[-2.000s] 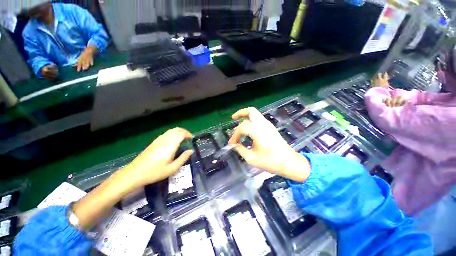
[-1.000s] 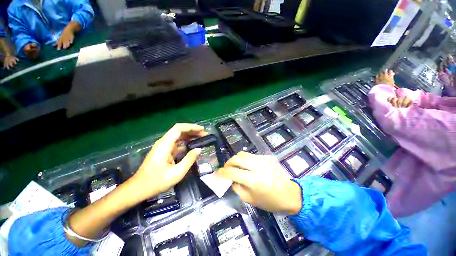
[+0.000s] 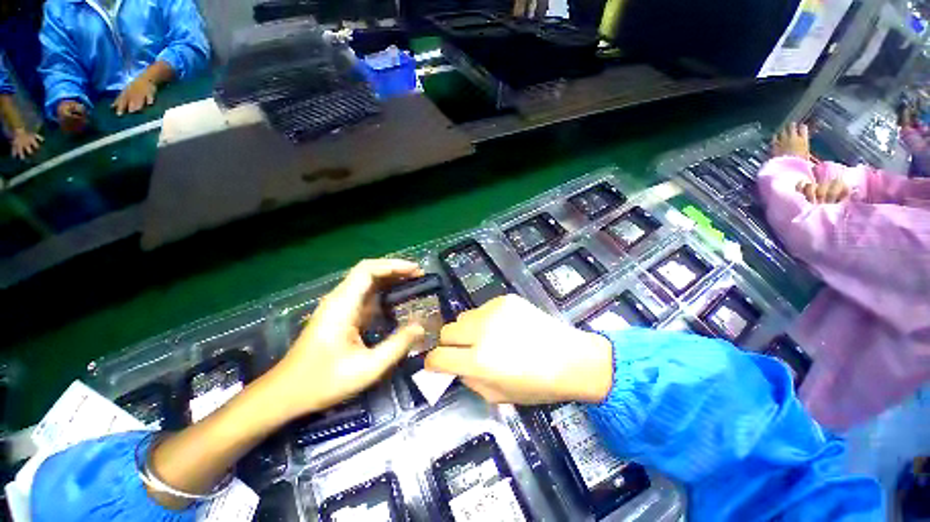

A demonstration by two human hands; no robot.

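My left hand (image 3: 342, 331) holds a black unit (image 3: 416, 296) by its sides, tilted up over the clear plastic tray, thumb at its near edge. My right hand (image 3: 515, 352) is just right of it, fingertips closed on a small white label (image 3: 433, 384) whose corner shows below the fingers. Whether the label touches the unit is hidden by the fingers. Black units with white labels lie in the tray (image 3: 413, 433) pockets, such as a labelled unit (image 3: 477, 489) near the bottom. Another black unit (image 3: 474, 271) lies just behind my right hand.
White label sheets (image 3: 87, 420) lie by my left forearm. A second tray (image 3: 642, 265) with units is at right, with a green piece (image 3: 702, 221). A person in pink is at right. Across the green bench are a person in blue, stacked dark trays (image 3: 306, 92) and a blue bin (image 3: 390, 73).
From two seconds ago, my left hand has taken hold of a black unit and tilted it up. My right hand has come down beside it. Since one second ago, less of the white label shows.
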